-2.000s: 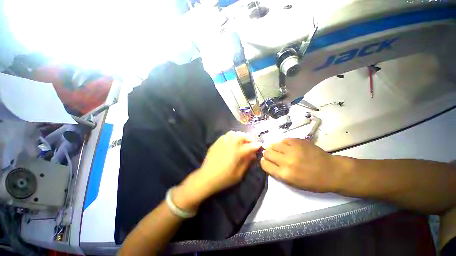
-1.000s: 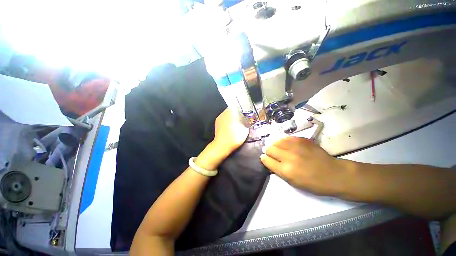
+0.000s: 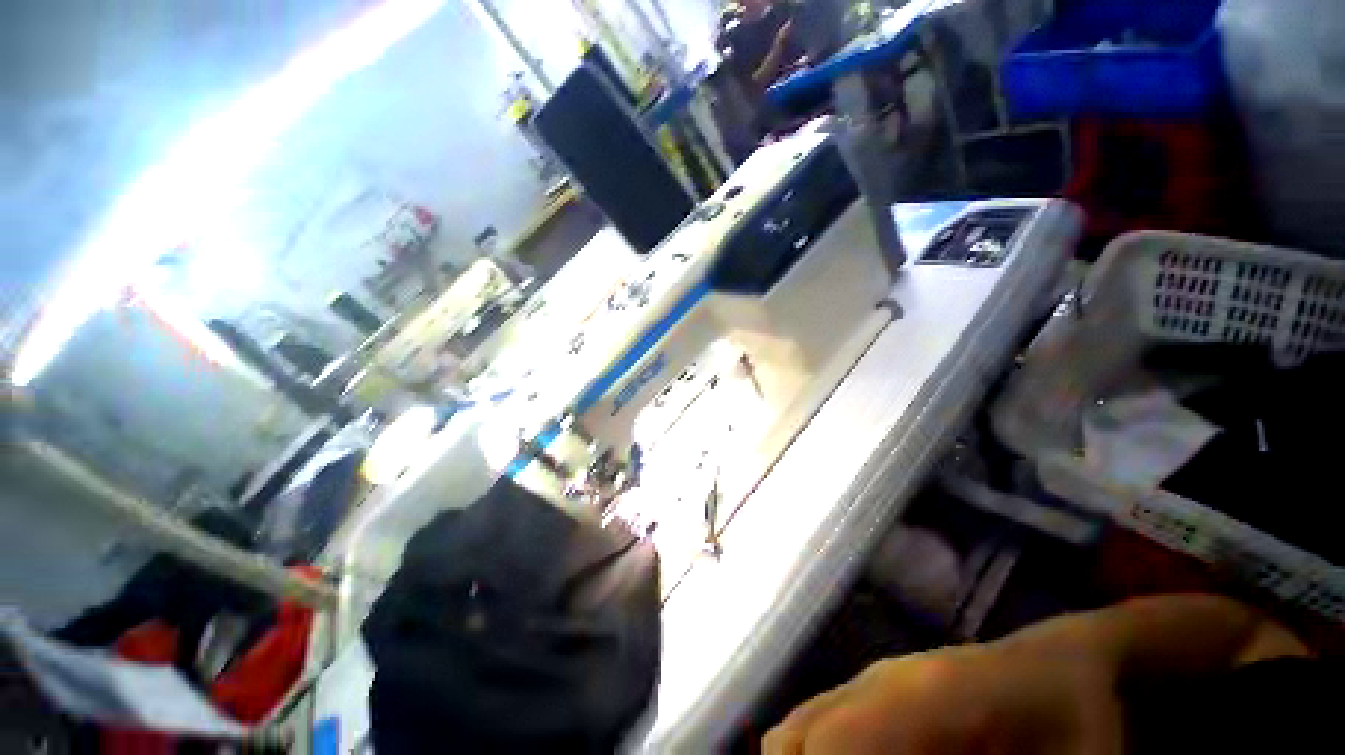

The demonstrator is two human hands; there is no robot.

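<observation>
The black garment piece [image 3: 509, 620] lies bunched on the left end of the white sewing table [image 3: 885, 428], with its upper edge close to the needle area of the JACK machine [image 3: 649, 362]. A thin metal tool [image 3: 713, 516] lies on the bed right of the needle. My right hand [image 3: 944, 708] is low at the right, in front of the table and off the cloth. It is blurred and cut off by the bottom edge, so its fingers are unclear. My left hand is not in view.
A white perforated basket [image 3: 1202, 244] with black cut pieces [image 3: 1269, 457] and a white piece [image 3: 1151, 440] stands right of the table. A blue crate [image 3: 1114, 67] and part of a person [image 3: 755, 37] are behind. Red cloth [image 3: 273, 671] is at the far left.
The view has swung right and up, bringing the basket and background into the picture. My right hand has left the needle area and the cloth. My left hand has gone out of view.
</observation>
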